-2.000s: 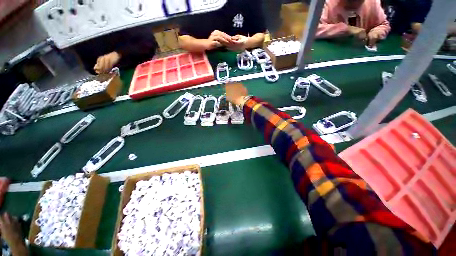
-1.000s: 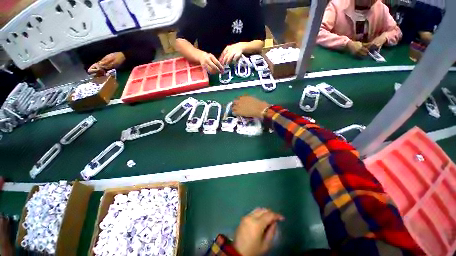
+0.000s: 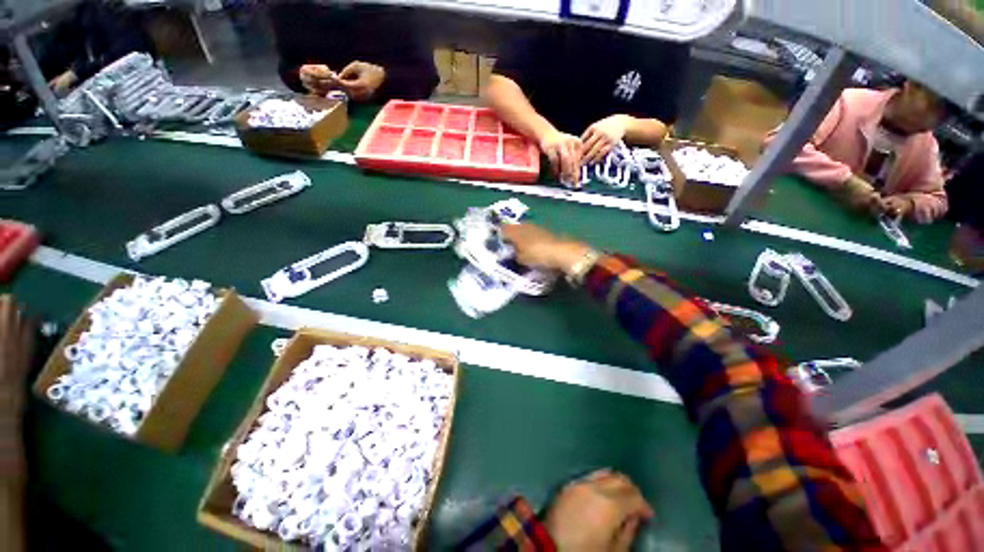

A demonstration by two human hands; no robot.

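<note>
My right hand (image 3: pixel 540 250), in a plaid sleeve, reaches to the middle of the green conveyor. Its fingers are closed on a bunch of long white oval housings (image 3: pixel 480 291), which lie askew and blurred; the fingertips are partly hidden. My left hand (image 3: pixel 599 514) is at the bottom edge, curled, with no object visible in it; its fingers are partly hidden. A cardboard box of small white fittings (image 3: pixel 343 442) stands to its left. Two single housings (image 3: pixel 318 270) lie left of the bunch.
A second fittings box (image 3: pixel 140 350) stands further left. A pink-red tray (image 3: pixel 917 469) lies at the right, below a slanting grey post (image 3: pixel 793 129). Across the belt are a red tray (image 3: pixel 448 140), more boxes, housings and seated people. A neighbour's hand shows at the left edge.
The housings that stood in a neat row are now bunched and tilted at my right hand. My left hand came into view and stays low. The view has shifted.
</note>
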